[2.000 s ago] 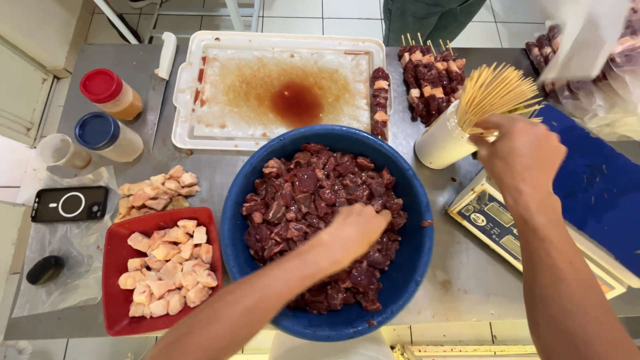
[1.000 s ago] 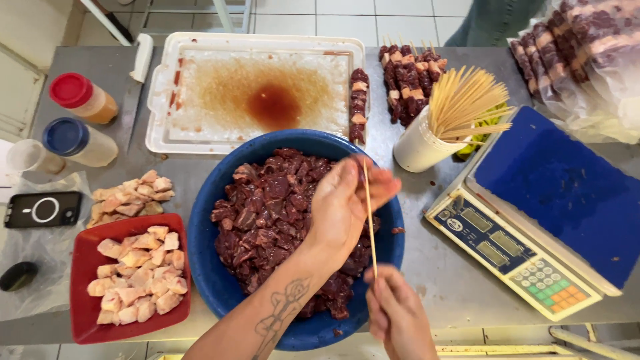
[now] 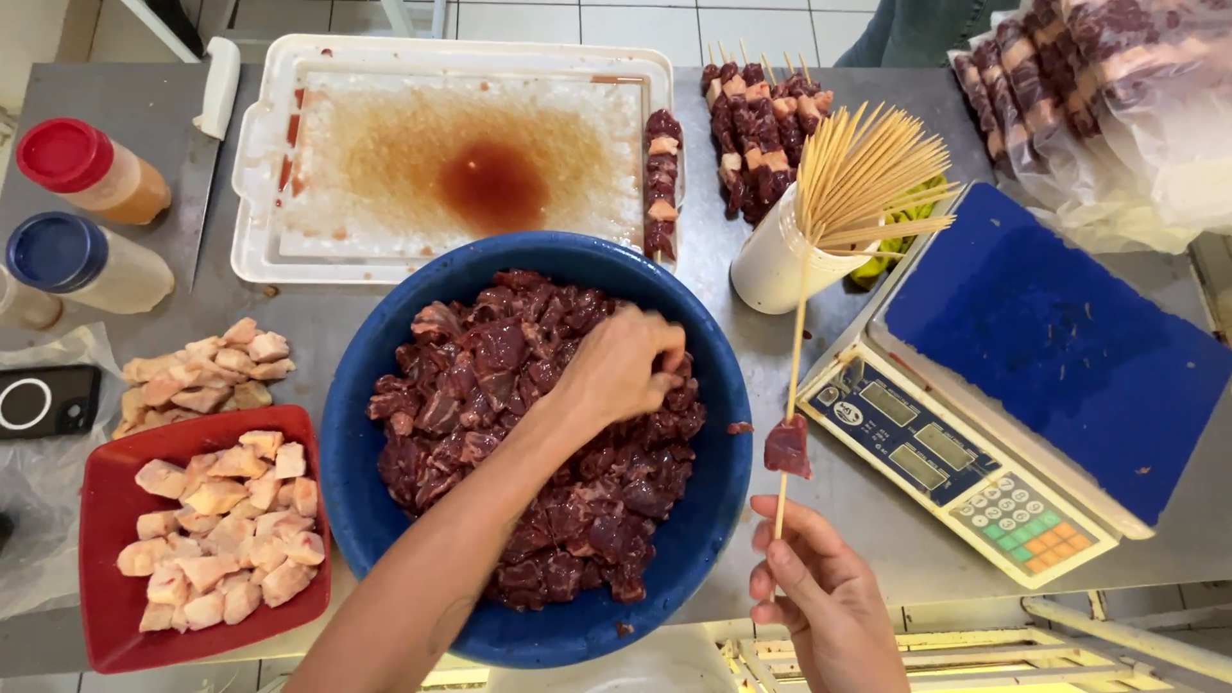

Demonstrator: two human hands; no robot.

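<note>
My left hand (image 3: 626, 366) reaches into the dark red meat chunks (image 3: 539, 452) in a blue plastic basin (image 3: 344, 462), near its right side; its fingertips are partly hidden, and whether they grip a piece I cannot tell. Beside the basin's lower right, my right hand (image 3: 818, 587) holds a wooden skewer (image 3: 795, 356) upright by its lower end. One meat piece (image 3: 788, 447) is threaded on it above the fingers. A white cup (image 3: 770, 255) of bare skewers stands behind. Pale fatty chunks (image 3: 231, 529) fill a red square bowl (image 3: 94, 539) at the left.
A stained white tray (image 3: 252, 192) with one loaded skewer (image 3: 662, 183) lies behind the basin. More loaded skewers (image 3: 765, 125), a digital scale (image 3: 962, 462) and bagged skewers (image 3: 1088, 96) are on the right. A knife (image 3: 219, 91), two lidded jars (image 3: 101, 178) (image 3: 96, 265) and a phone (image 3: 48, 402) lie left.
My left hand has moved from the skewer back into the meat. The skewer in my right hand now carries a meat piece; two seconds ago that hand was at the skewer cup.
</note>
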